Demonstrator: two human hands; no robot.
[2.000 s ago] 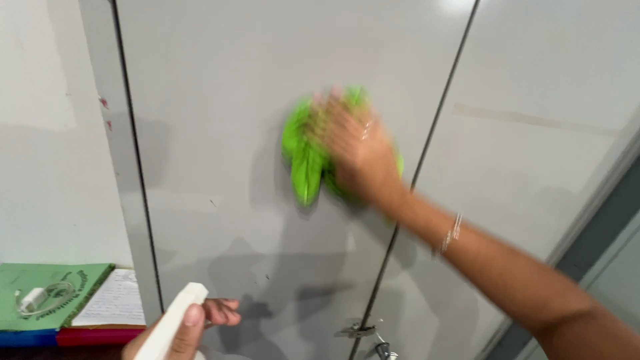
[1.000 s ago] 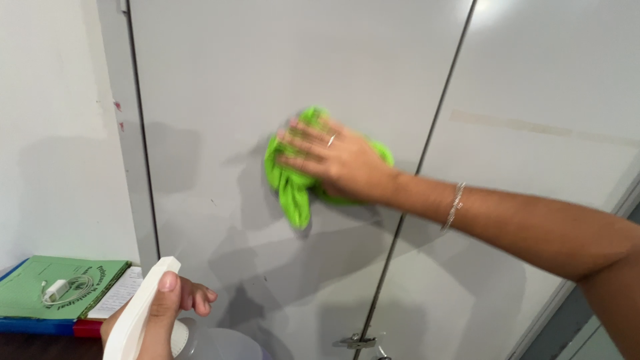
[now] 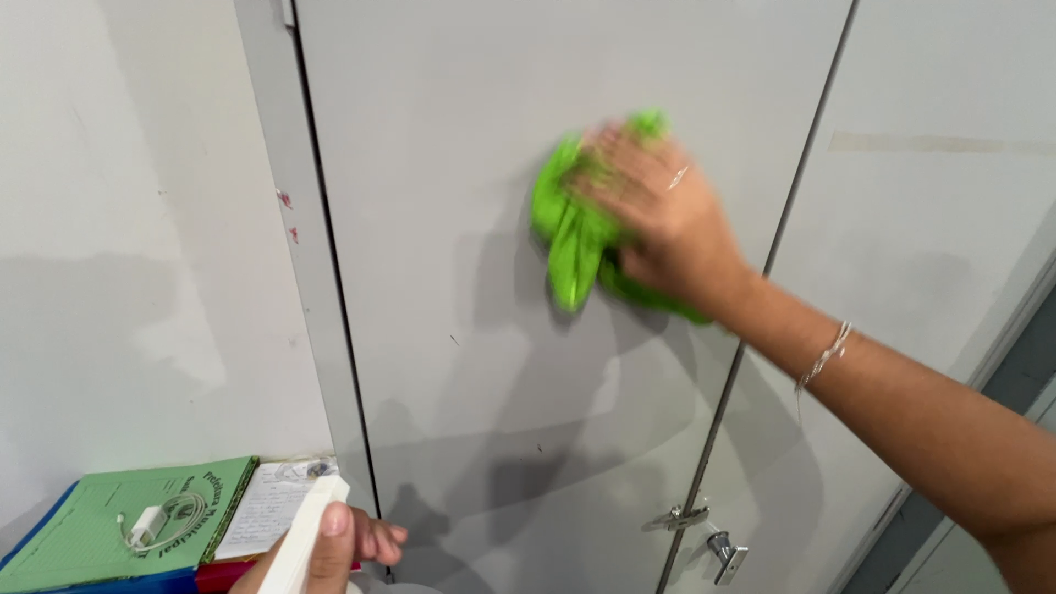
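Observation:
My right hand, blurred, presses a crumpled bright green cloth flat against the light grey cabinet door; its fingers point up and left, and loose folds hang below them. At the lower left, my left hand is closed round the neck of a spray bottle with a white trigger head. Most of the bottle is outside the frame or hidden by the hand. The bottle is near the door's left edge.
A metal hasp and a lock with a key-like handle sit by the door seam. At lower left lie a green folder bearing writing, a coiled white cable with charger and a handwritten sheet. A white wall adjoins.
Over the last second my right hand and the green cloth have moved up and to the right on the door. The left hand keeps its hold on the spray bottle.

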